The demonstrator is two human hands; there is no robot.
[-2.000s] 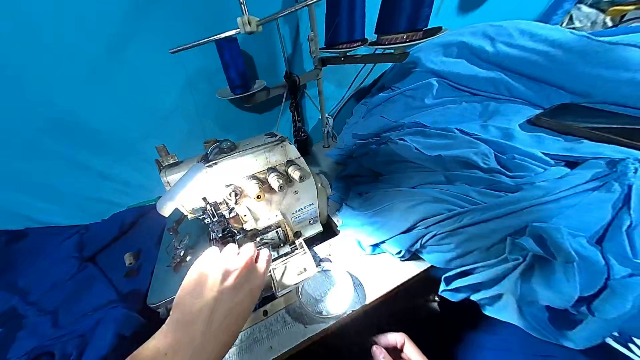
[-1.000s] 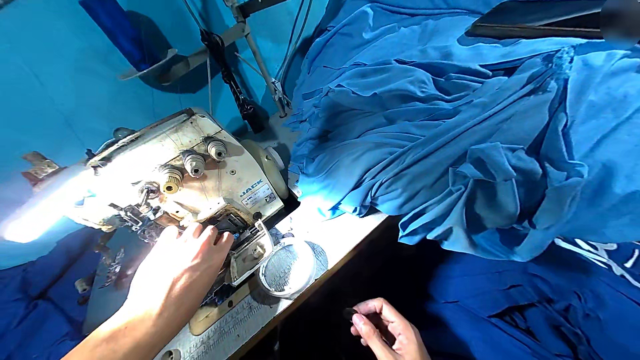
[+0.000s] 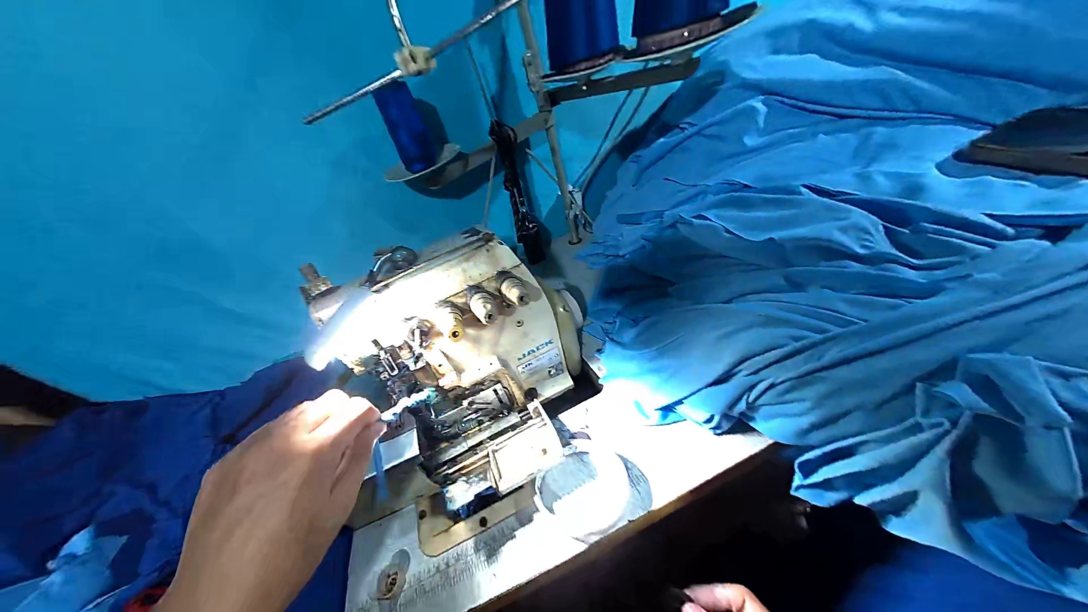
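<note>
A Jack overlock sewing machine [image 3: 476,340] stands on the table with its front looper cover open and the mechanism showing. My left hand [image 3: 289,484] is at the left of the needle area, its fingertips closed on a thin light-blue strip of thread or lint [image 3: 408,406] that reaches toward the presser foot. Below the machine's right side a round clear container [image 3: 582,489] sits on the table, partly lost in glare. At the bottom edge my right hand [image 3: 721,597] is mostly cut off, with a small dark item at its fingertips.
A large heap of light-blue fabric [image 3: 850,280] covers the right side. Dark-blue fabric [image 3: 187,416] lies at the left. Behind the machine rises a thread stand [image 3: 552,144] with blue thread cones [image 3: 404,127]. The table edge [image 3: 629,531] runs diagonally at the front.
My left hand has moved from the open looper area to the left of the needle area, and a light-blue strip now shows at its fingertips. My right hand shows less than one second ago.
</note>
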